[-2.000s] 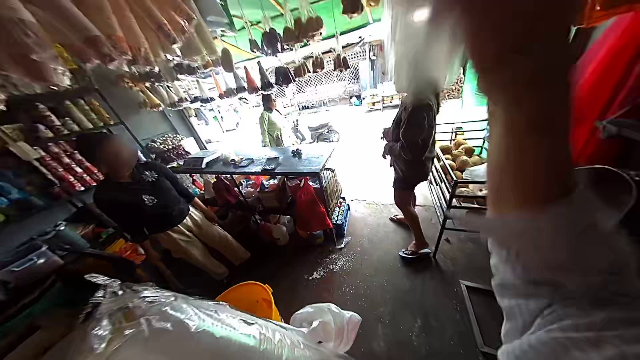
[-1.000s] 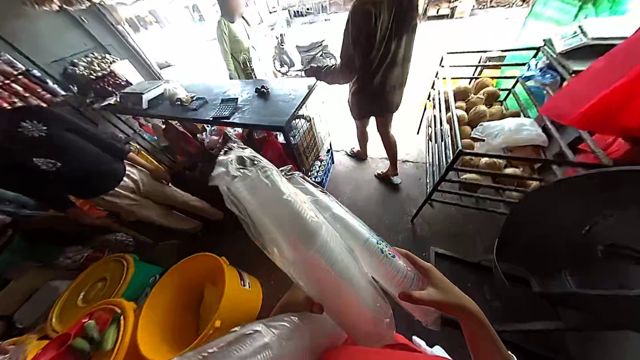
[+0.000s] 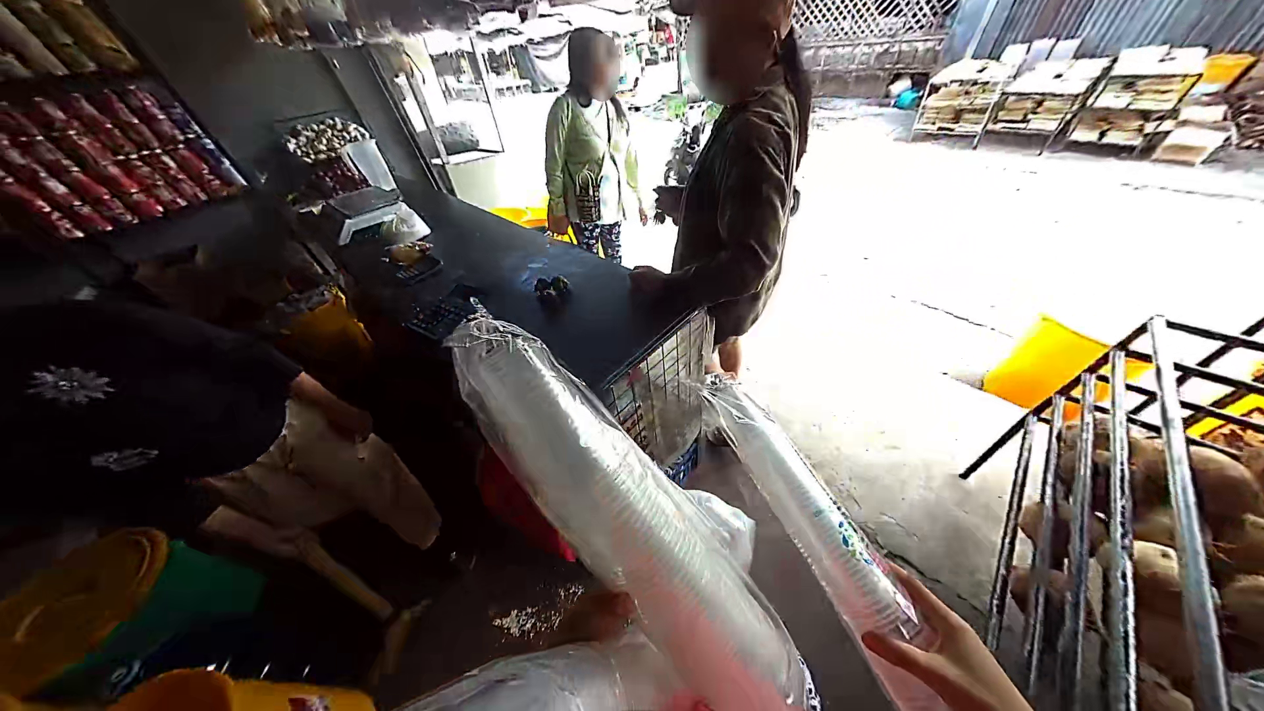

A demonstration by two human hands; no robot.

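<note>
My right hand (image 3: pixel 933 647) grips the lower end of a slim sleeve of stacked plastic cups (image 3: pixel 810 504) in clear wrap, tilted with its far end up and to the left. To its left a thicker sleeve of stacked clear cups (image 3: pixel 592 474) slants the same way, its top near the black counter (image 3: pixel 523 267). My left hand (image 3: pixel 597 617) is mostly hidden beside that thick sleeve; its fingers show dimly, and the grip itself cannot be seen. Another clear plastic-wrapped bundle (image 3: pixel 563 676) lies at the bottom, below my left hand.
A person in black (image 3: pixel 128 405) bends at the left, near a green tub (image 3: pixel 207 592) and a yellow bucket (image 3: pixel 247 691). A person in a dark top (image 3: pixel 741 188) leans at the counter; another in light green (image 3: pixel 583 158) stands beyond. A metal rack (image 3: pixel 1116 513) holds round brown produce.
The slim sleeve, beside the thick one a second ago, is now apart from it to the right in my right hand. The view has swung up toward the counter. The dark-topped person now has a hand on the counter.
</note>
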